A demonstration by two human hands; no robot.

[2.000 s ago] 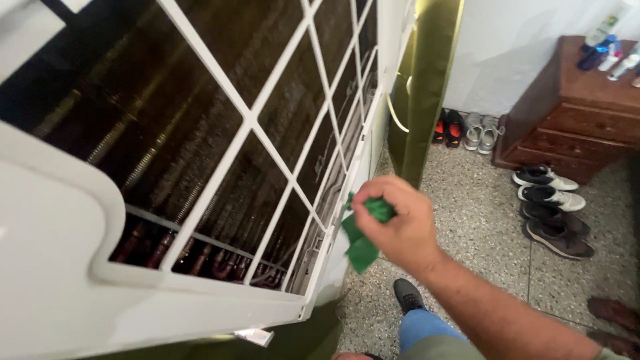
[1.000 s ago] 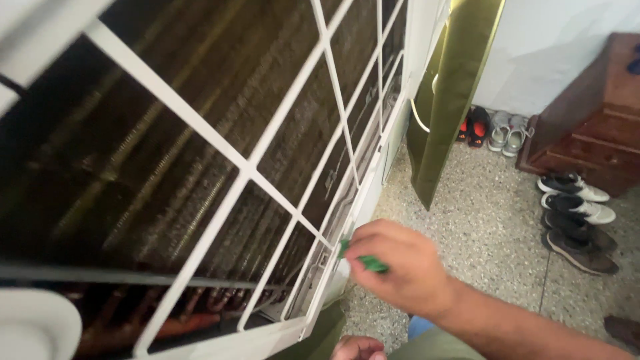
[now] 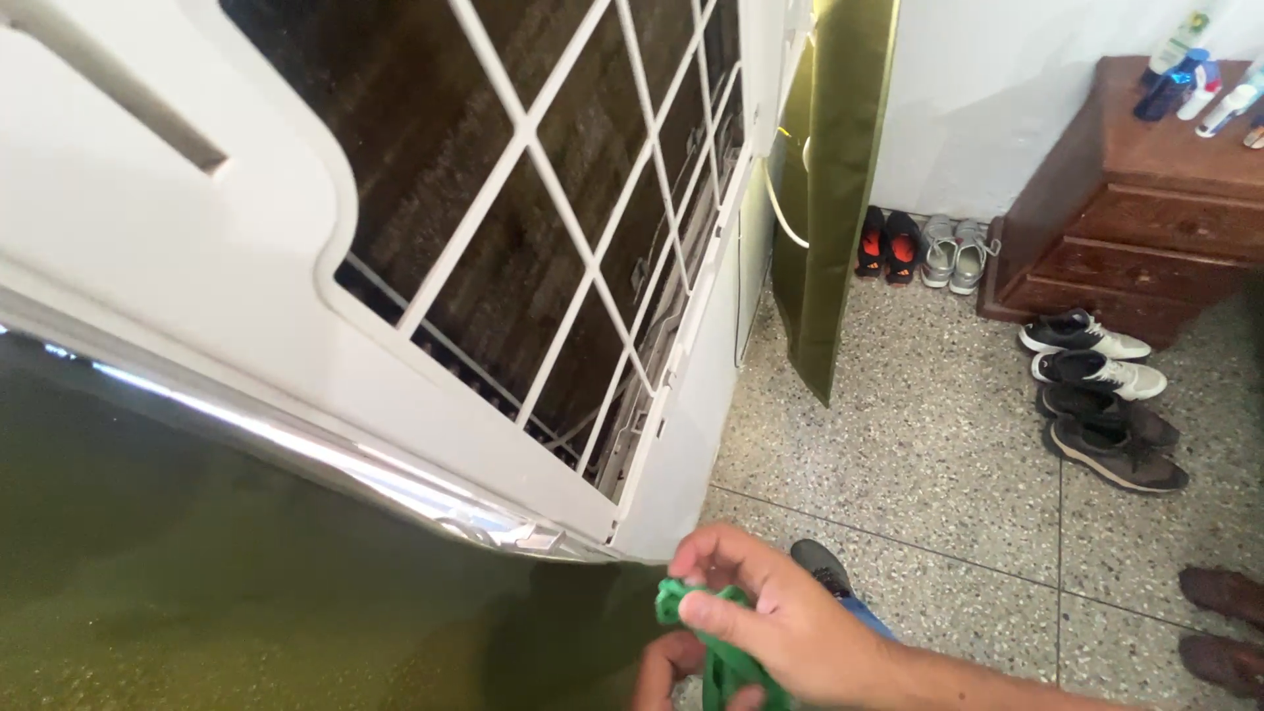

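A green cloth [image 3: 726, 662] is bunched in my right hand [image 3: 780, 612], pinched between thumb and fingers at the bottom centre. My left hand [image 3: 671, 667] shows only in part below it, its fingers at the cloth's lower left; how firmly they hold is hidden. Just above my hands is the lower corner of a white frame [image 3: 267, 286] with a white grille [image 3: 528, 128]. Dark, finned coils, seen less clearly now, lie behind the grille.
An olive-green curtain [image 3: 825, 197] hangs beyond the frame, and olive fabric [image 3: 247, 553] spreads at lower left. A brown wooden dresser [image 3: 1136, 267] holds bottles. Several shoes [image 3: 1096, 341] stand on the speckled floor [image 3: 918, 415].
My right hand has drawn away from the frame's lower edge, with the green cloth in it. My left hand has come up to the cloth.
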